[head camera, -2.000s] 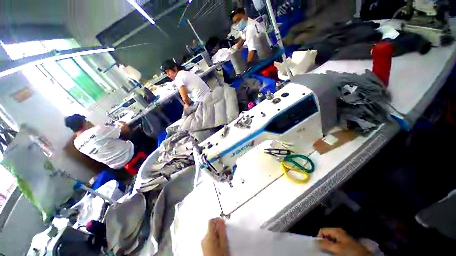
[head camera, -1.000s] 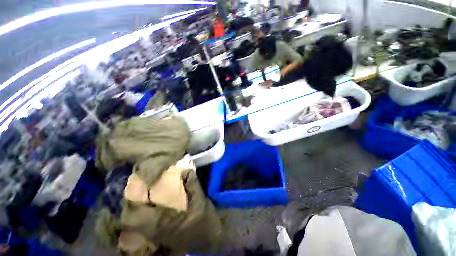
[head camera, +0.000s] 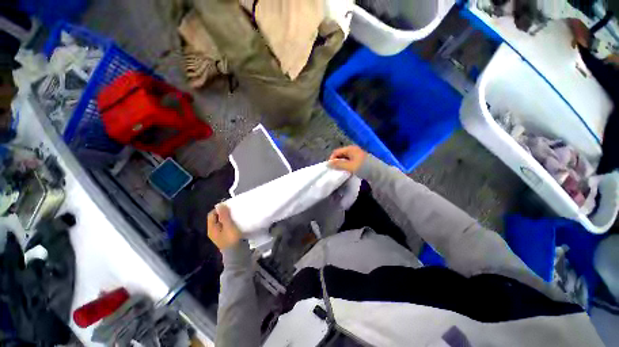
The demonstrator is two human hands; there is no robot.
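Observation:
A white cut piece (head camera: 282,198) is stretched between my two hands in front of my body. My left hand (head camera: 222,228) grips its left end. My right hand (head camera: 348,160) grips its upper right end. Just beyond it is a grey panel with white edges (head camera: 260,165); its lower part is hidden by the white piece. I cannot tell what the grey panel rests on.
The sewing table (head camera: 112,234) is at left with a red cone (head camera: 101,307) and grey pieces (head camera: 139,330). A red stool (head camera: 146,112) and blue basket (head camera: 86,120) stand beyond. A blue crate (head camera: 400,101) and white tub (head camera: 536,162) are at right.
The view has swung from the sewing machine past the neighbouring crates and down to the floor beside the table. Both hands, out of view one second ago, show again holding the white piece.

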